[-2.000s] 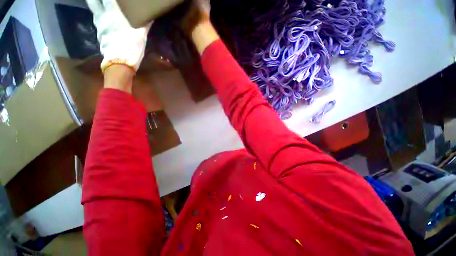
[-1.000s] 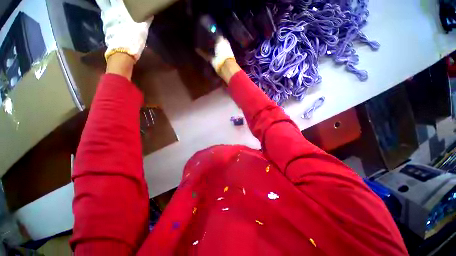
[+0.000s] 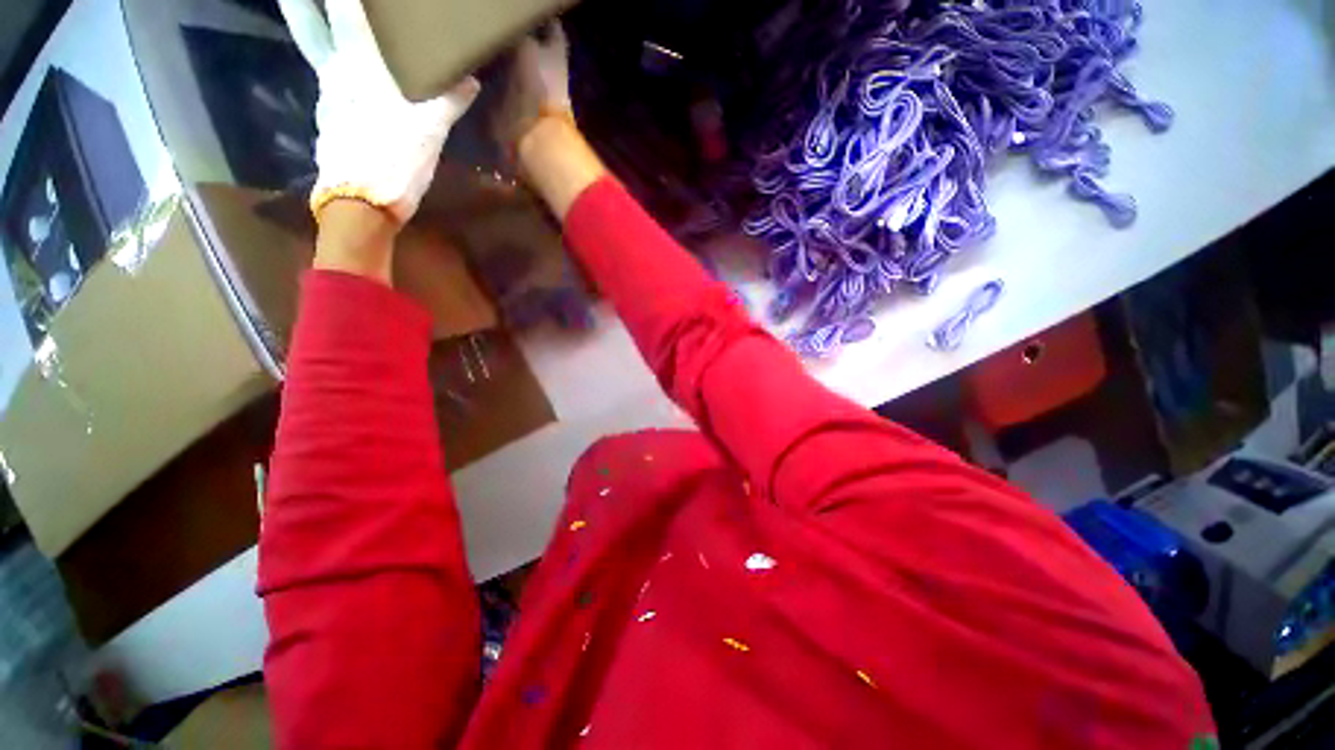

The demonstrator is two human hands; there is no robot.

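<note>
My left hand (image 3: 378, 139), in a white knitted glove with a yellow-orange cuff, is at the upper left against the corner of a tan carton (image 3: 447, 37). Its upper fingers are partly hidden. My right hand (image 3: 539, 88), also gloved, is just right of that carton, in shadow. Its fingertips are unclear and I cannot tell what either hand holds. A large heap of coiled purple cables (image 3: 893, 161) lies right of my right arm. Blurred purple-dark items (image 3: 549, 303) lie between my forearms.
A large printed carton (image 3: 117, 366) stands at the left, with brown flaps (image 3: 491, 396) on the white table (image 3: 1171, 161). One cable coil (image 3: 966, 315) lies near the front edge. Below the bench at the right are an orange-red stool (image 3: 1042, 378), a blue bag (image 3: 1127, 550) and a white printed carton (image 3: 1244, 513).
My right hand has moved left from beside the dark units to the tan carton. Blurred purple items now show between my forearms. The small dark item on the table is out of sight.
</note>
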